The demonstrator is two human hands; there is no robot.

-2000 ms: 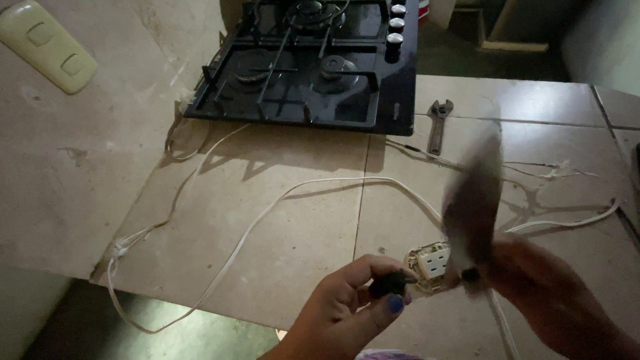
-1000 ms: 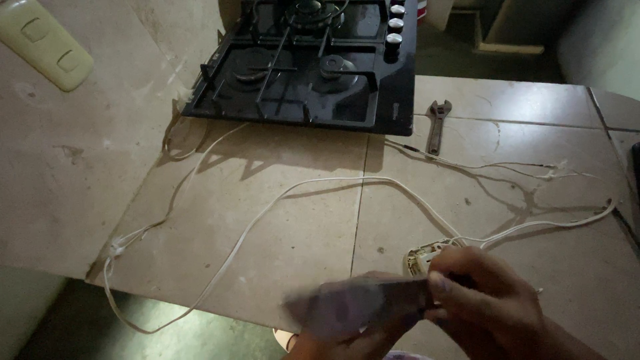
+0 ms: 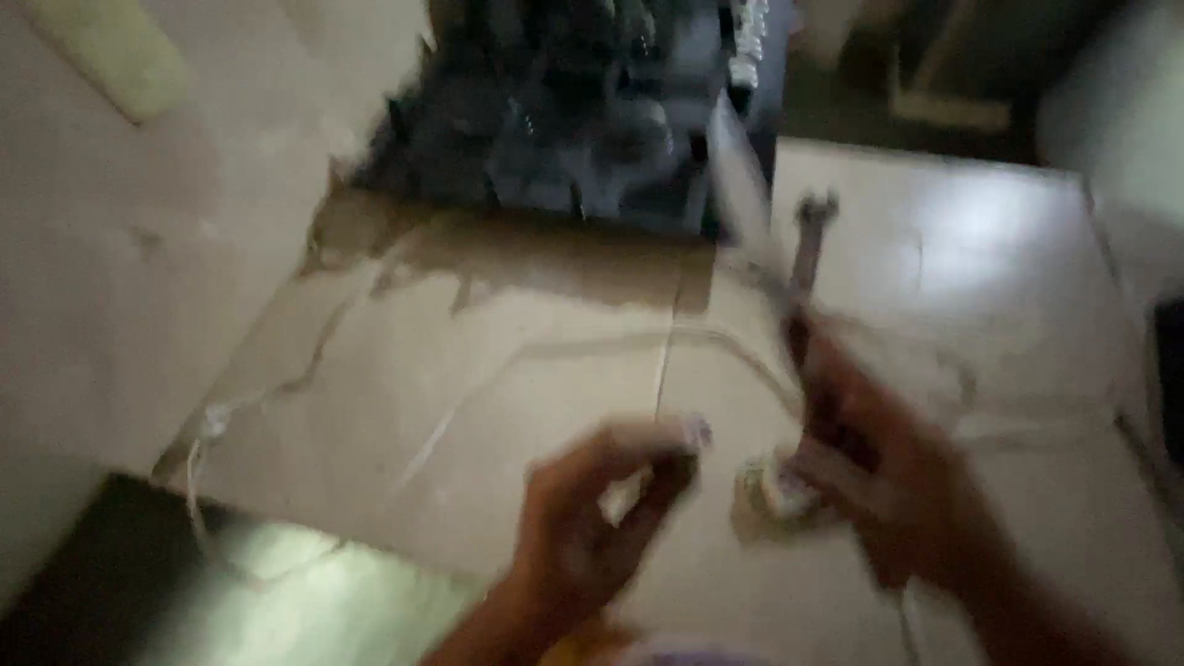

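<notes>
Motion blurs the whole view. My right hand point(image 3: 888, 462) is closed around the dark handle of a knife point(image 3: 743, 190), whose wide blade points up and away, its tip over the edge of the gas cooktop. Just below and left of that hand, on the tiles, sits a pale electrical socket point(image 3: 786, 486), partly covered by the fingers. My left hand point(image 3: 601, 509) is to the left of the socket with thumb and forefinger curled toward each other; whether something small is between them cannot be made out. A white cable point(image 3: 592, 347) curves across the tiles beyond both hands.
A black gas cooktop point(image 3: 573, 120) stands at the back of the tiled counter point(image 3: 999, 250). An adjustable wrench point(image 3: 810, 245) lies right of it, close to the blade. A cream switch plate point(image 3: 116, 55) is at upper left. The counter's near edge drops off at lower left.
The knife, earlier low and pointing left across my left hand, now points up and away. My hands have moved apart, and the socket shows between them. The view is more blurred.
</notes>
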